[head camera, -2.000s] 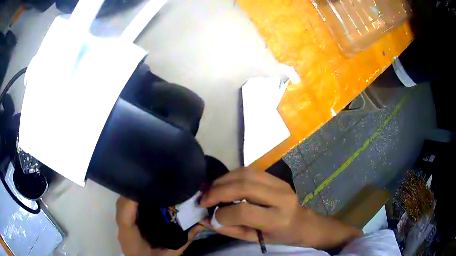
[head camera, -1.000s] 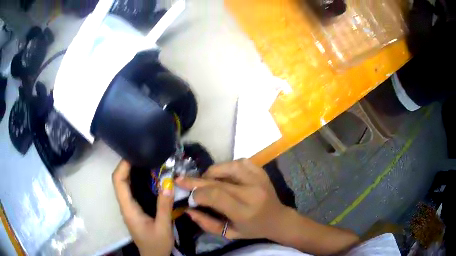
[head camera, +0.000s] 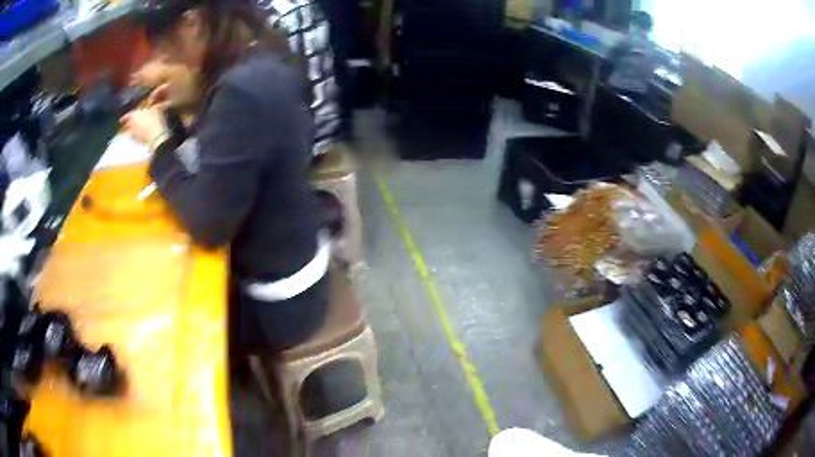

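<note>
Neither of my hands is in the picture. What lies nearest is the orange-yellow bench (head camera: 161,312) on the left, blurred and tilted. Several small black rounded parts (head camera: 63,350) lie on it at the lower left; they are too blurred to name surely. The camera body and white casing are out of view. A white rounded shape (head camera: 527,444) is cut off by the bottom edge; I cannot tell what it is.
A person in a dark top (head camera: 250,143) sits at the bench on a plastic stool (head camera: 335,384). A grey floor with a yellow line (head camera: 429,286) runs down the middle. At right stand a cardboard box (head camera: 576,384), trays of black parts (head camera: 679,303) and a brown heap (head camera: 581,236).
The view has swung up and to the right, away from the work. My hands, the black camera body and the white casing have left the picture; a person, stool and boxes now show.
</note>
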